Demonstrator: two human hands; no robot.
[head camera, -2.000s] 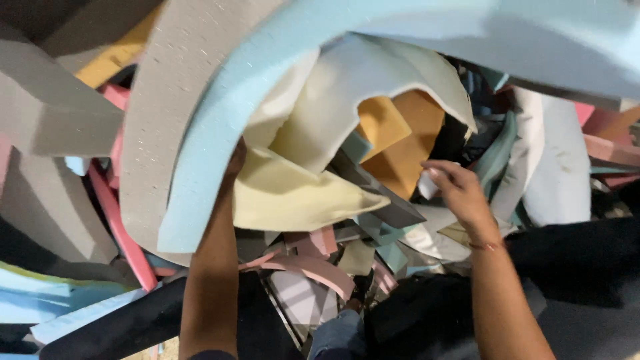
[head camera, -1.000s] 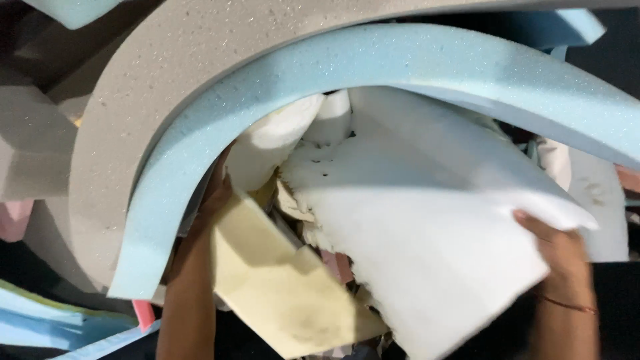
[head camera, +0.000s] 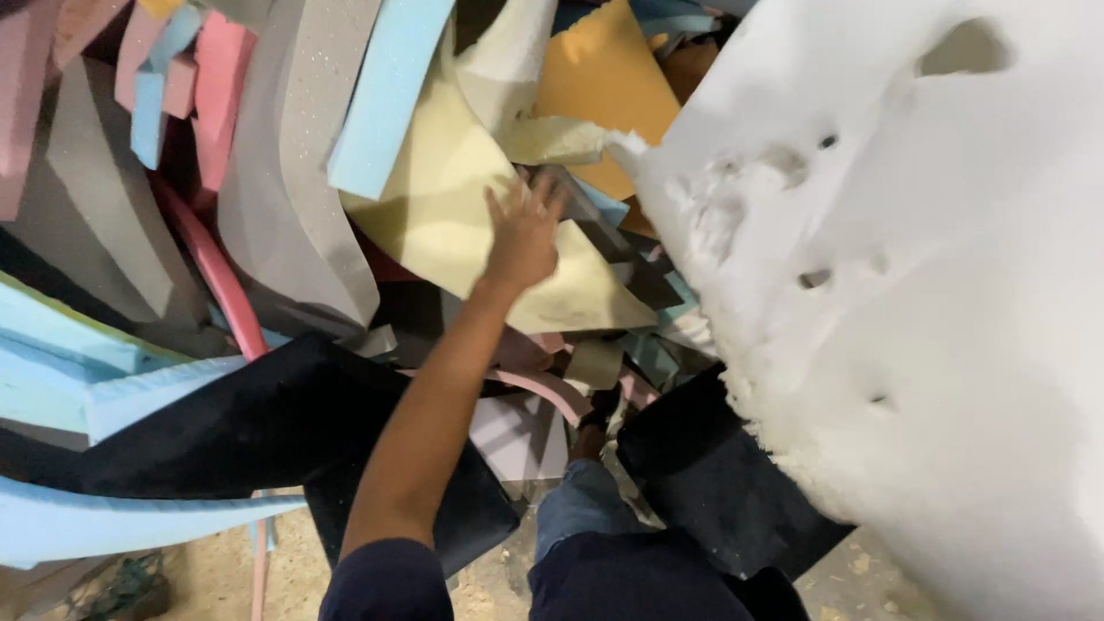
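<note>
My left hand (head camera: 524, 240), its fingers spread and slightly blurred, is over a pale yellow foam sheet (head camera: 431, 203) near the middle of the view; whether it presses on the sheet I cannot tell. A large white foam sheet (head camera: 966, 328) with a ragged left edge and several holes fills the right side. My right hand is not visible. Behind the yellow sheet lies an orange foam piece (head camera: 604, 86). Left of it hang a light blue foam strip (head camera: 392, 95) and a thick grey foam slab (head camera: 319, 155).
Pink foam pieces (head camera: 222, 95) and light blue foam sheets (head camera: 129, 526) are piled at the left. Black foam blocks (head camera: 250, 423) lie on both sides of my leg (head camera: 582, 504). Dusty floor (head camera: 492, 586) with crumbs shows at the bottom.
The white foam sheet, held by my right hand a second ago, has moved to the right. My right hand has gone out of view. My left hand has come out from beside the blue strip.
</note>
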